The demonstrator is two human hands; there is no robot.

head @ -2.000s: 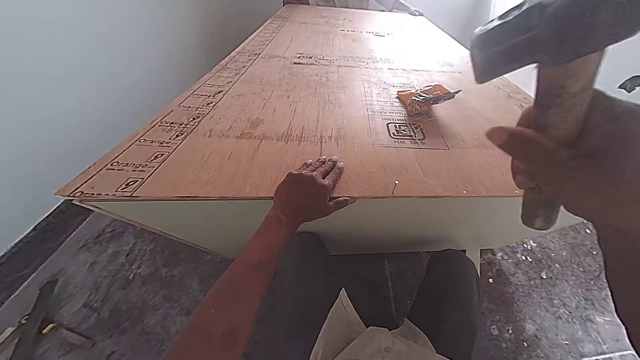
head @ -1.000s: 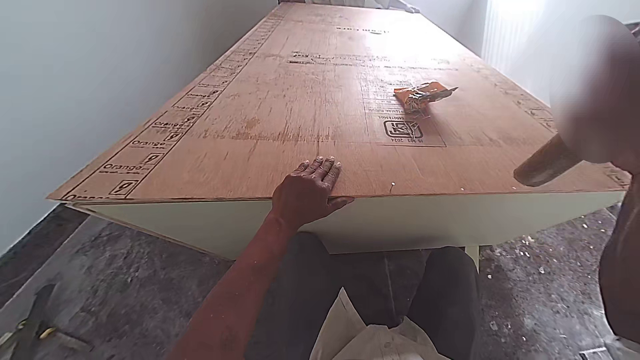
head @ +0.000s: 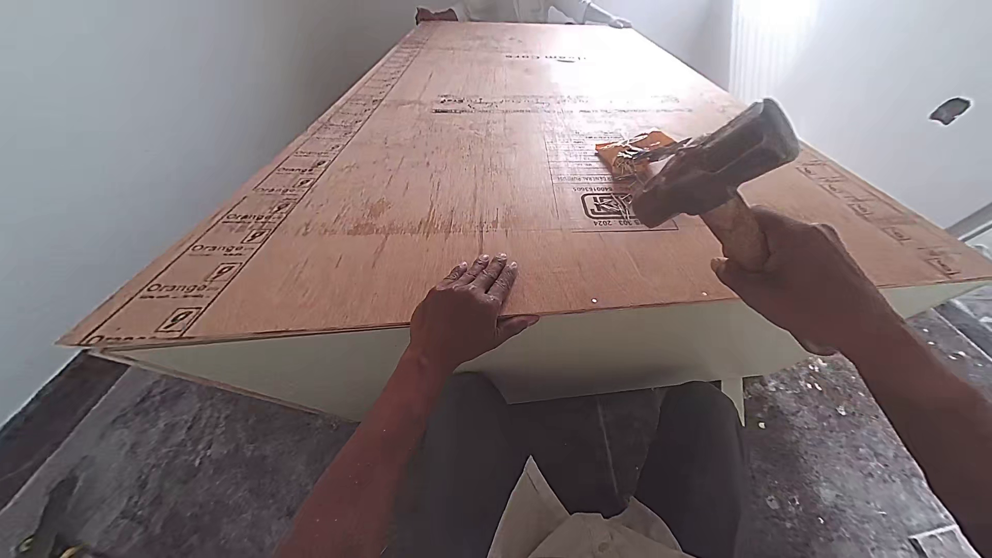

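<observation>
A large plywood sheet with printed markings forms the top of a box-like panel piece with a pale front side. Flat on its near edge rests my left hand, fingers apart, thumb along the edge, holding nothing. My right hand grips the wooden handle of a hammer, raised above the sheet on the right. Two nail heads show near the front edge, between my hands. Behind the hammer head lies an orange packet with loose nails on and around it, partly hidden.
At the far end another person's hands touch the sheet's edge. Pale walls stand to the left and right, the right one with a dark hole. A dark tool lies on the debris-strewn floor at lower left.
The right hand with the hammer was raised higher at the right and blurred a second ago; it is now lower and further left. My left hand stays on the edge. A second nail head now shows.
</observation>
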